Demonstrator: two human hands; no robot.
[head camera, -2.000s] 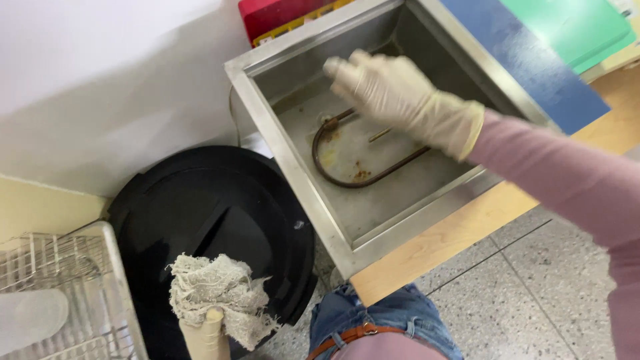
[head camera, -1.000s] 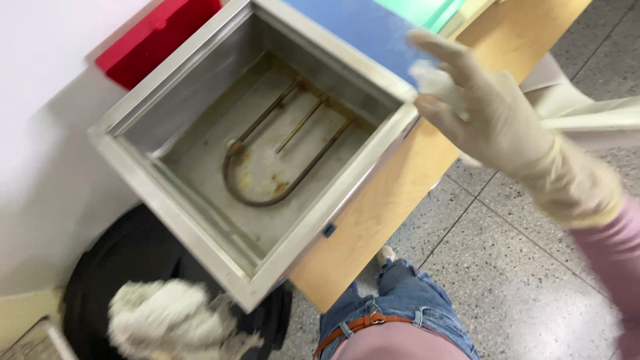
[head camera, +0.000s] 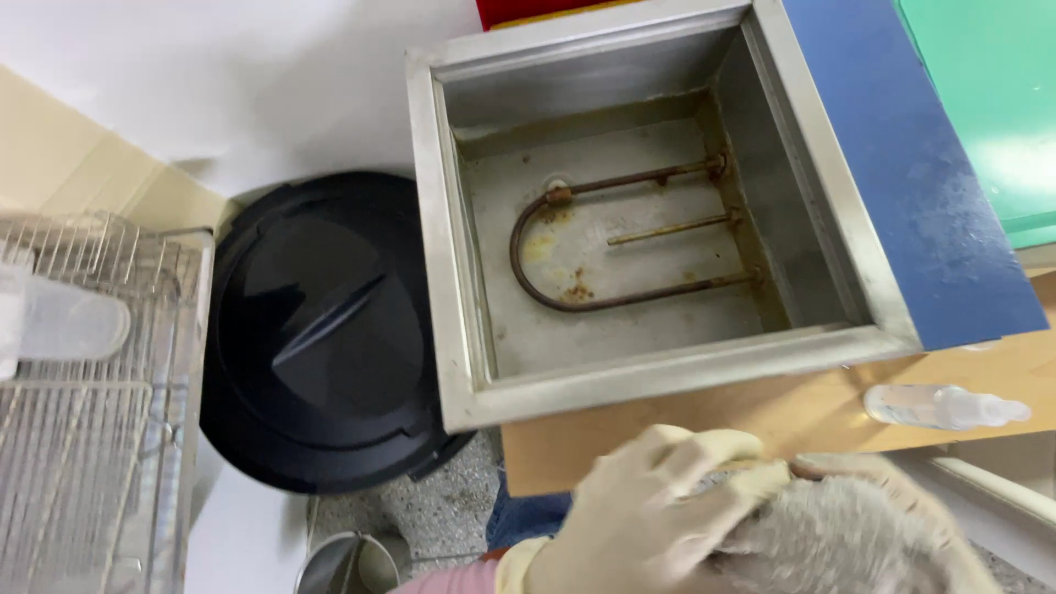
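Observation:
My left hand (head camera: 652, 511), in a cream rubber glove, is closed on a grey-white fluffy cloth (head camera: 833, 536) at the bottom right. My right hand (head camera: 916, 503), gloved too, holds the cloth from its other side; part of it is hidden behind the cloth. Above them sits a square stainless steel tank (head camera: 660, 375), open at the top, with a rusty U-shaped heating element (head camera: 528, 264) and a short rod (head camera: 668, 230) inside. Brown and yellow stains mark its floor. A small clear bottle (head camera: 916, 406) lies on the wooden tabletop, right of the hands.
A black round bin lid (head camera: 330, 322) is left of the tank. Farther left are a wire rack (head camera: 74, 445) and a translucent plastic container (head camera: 74, 318). A blue board (head camera: 924, 190) and a green panel (head camera: 990, 107) adjoin the tank's right. A metal bucket (head camera: 351, 565) stands on the floor.
The gloved hand earlier over the tank, then right of it, is now away from there. Both hands now hold the cloth low in view. The view has shifted.

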